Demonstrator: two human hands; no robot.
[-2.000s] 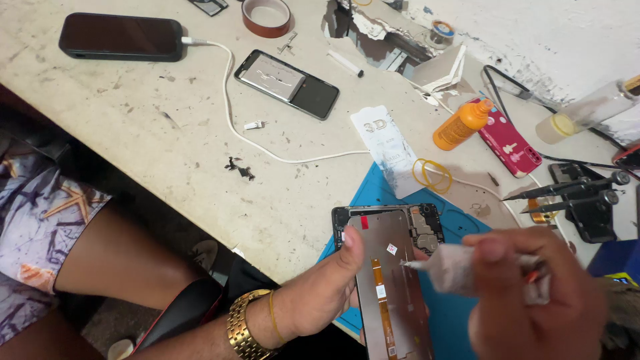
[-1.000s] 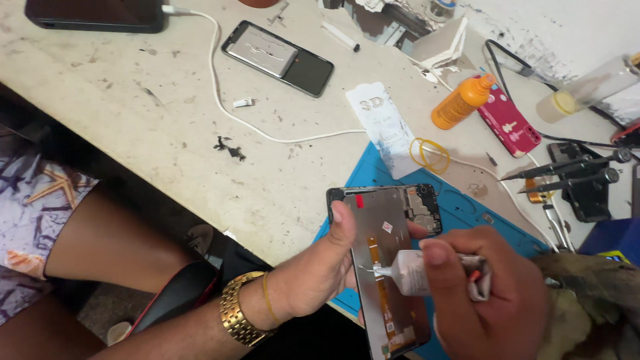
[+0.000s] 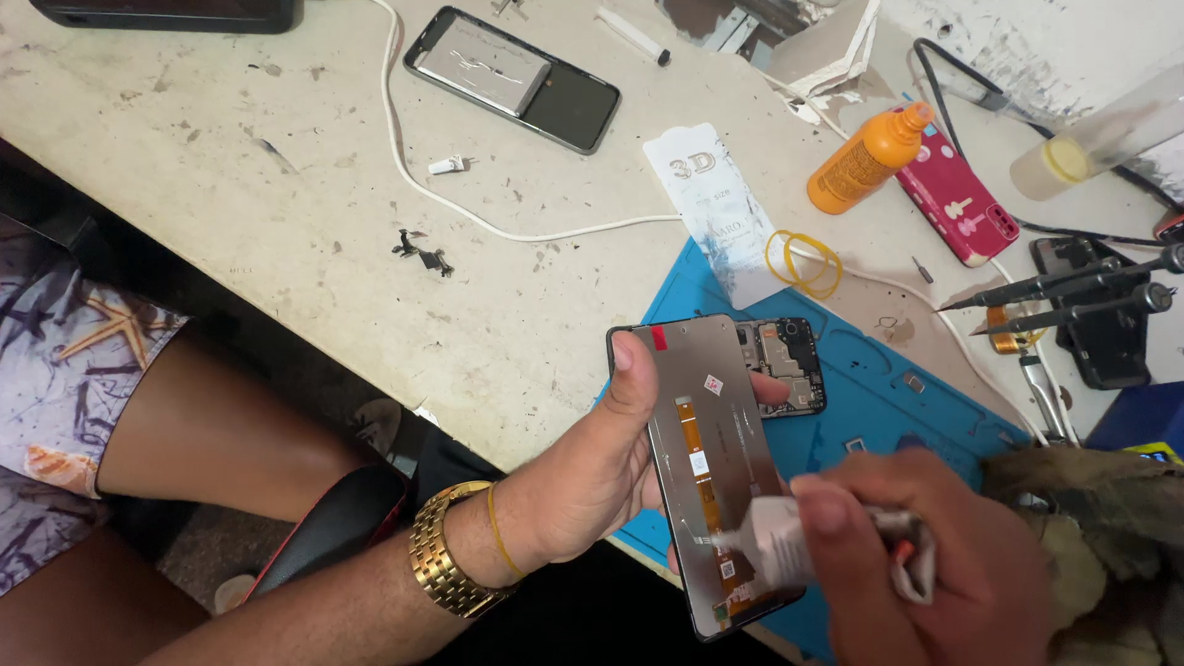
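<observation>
My left hand point(image 3: 601, 462), with a gold watch and a yellow rubber band at the wrist, grips a phone display panel point(image 3: 680, 370) by its edges. The panel's back faces up and shows an orange flex cable point(image 3: 698, 462) and a red tab. Blurred, my right hand point(image 3: 916, 555) squeezes a white adhesive tube point(image 3: 777, 541), its nozzle over the lower part of the panel near the cable. Thin clear streaks lie on the panel. Behind the panel, a phone body with exposed circuitry point(image 3: 795, 365) is partly hidden, over a blue repair mat point(image 3: 860, 388).
An opened phone back with battery point(image 3: 490, 79), a white cable point(image 3: 546, 236) and a white card point(image 3: 712, 213) lie on the worktable. Farther right are an orange bottle point(image 3: 865, 162), yellow rubber bands point(image 3: 803, 264), a red phone case point(image 3: 957, 199) and tweezers point(image 3: 1064, 287). A person's bare leg point(image 3: 222, 425) is at left.
My right hand has moved the tube from the panel's upper right side down to its lower part. My left hand still holds the panel. The view has shifted somewhat.
</observation>
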